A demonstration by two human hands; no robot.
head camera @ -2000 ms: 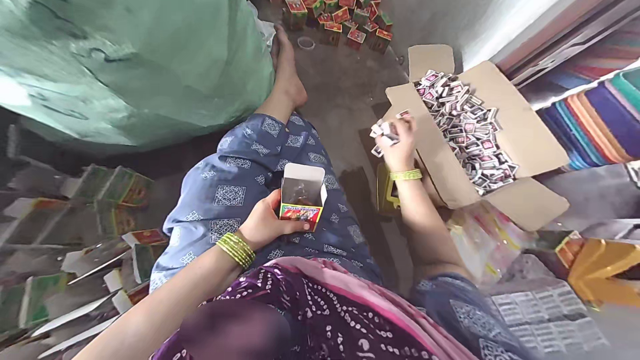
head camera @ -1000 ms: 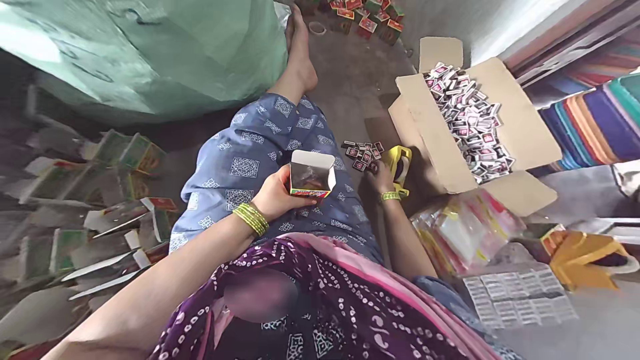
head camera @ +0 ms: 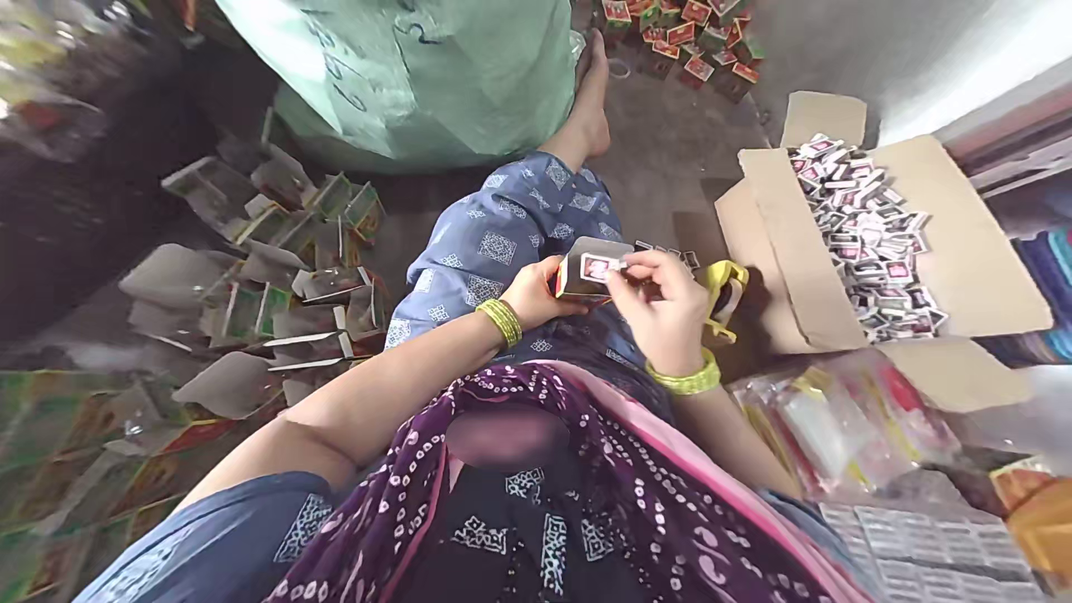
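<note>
My left hand holds a small open cardboard box above my lap, its flap raised. At the box's mouth my right hand pinches a small white-edged packet with a pink and dark face between thumb and fingertips. Whether more packets lie in the box is hidden. Several like packets show just behind my right hand. A yellow tape dispenser stands beside that hand. To the right, a large open carton holds a heap of the same packets.
Open small boxes crowd the floor at left. A big green sack stands ahead, near my bare foot. Filled-looking small boxes lie beyond it. Plastic bags and a sheet of pale packs lie at lower right.
My right hand has moved from beside the tape dispenser to the small box's mouth, with a packet in its fingers. Earlier it held several packets. My left hand still holds the box.
</note>
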